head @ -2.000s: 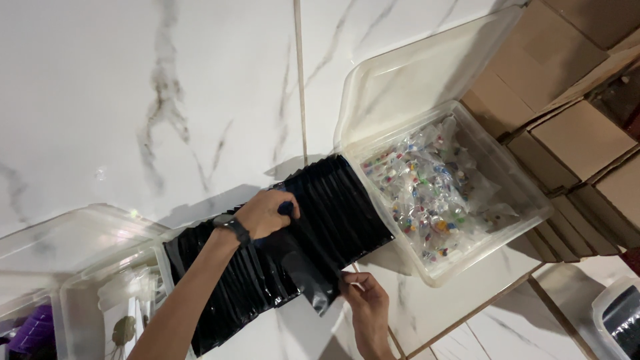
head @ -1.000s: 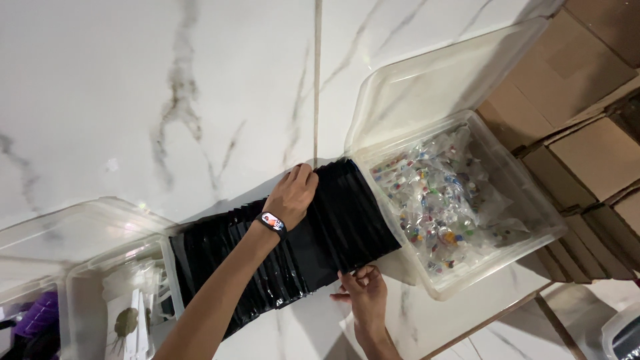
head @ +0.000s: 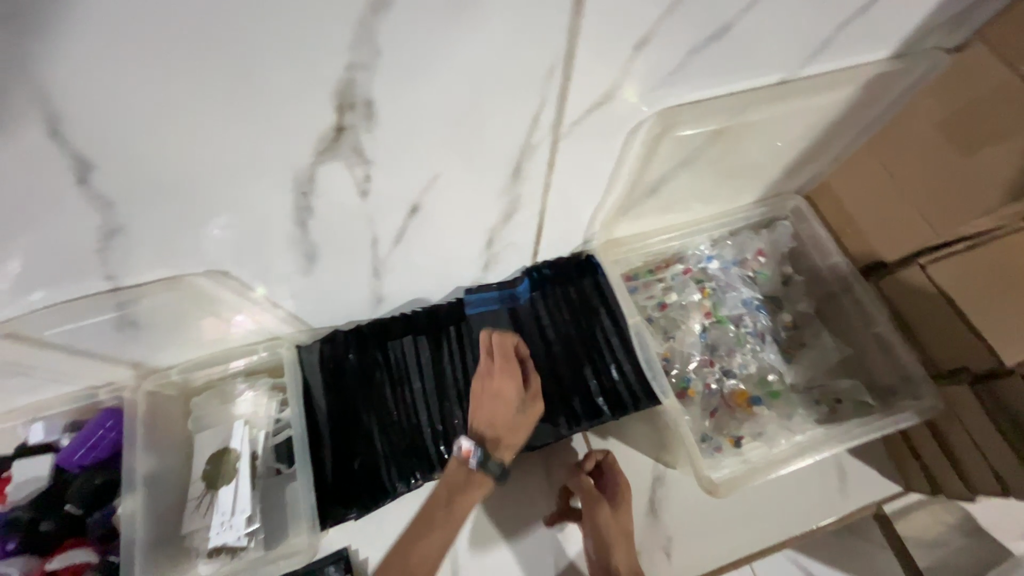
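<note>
A long row of black plastic bags (head: 384, 400) stands packed on edge between two plastic bins. One bag lies flatter over the row, a blue strip (head: 498, 297) along its top. My left hand (head: 506, 392), with a smart band (head: 480, 459) on the wrist, rests over this bag with fingers curled; whether it grips the bag cannot be told. Just below the row's lower edge is my right hand (head: 594, 500), thumb and fingers drawn close together, and whether something thin is between them is unclear.
An open plastic bin (head: 896, 364) on the right holds clear bags of small colourful pieces. Brown cardboard boxes (head: 920, 176) stand beyond it. Another bin (head: 308, 512) on the left holds white cards; farther left is a bin (head: 128, 480) with purple, black and red items.
My left hand has moved down from the row's upper edge, and a blue strip now shows there. My right hand has moved from the row's lower edge to slightly below it.
</note>
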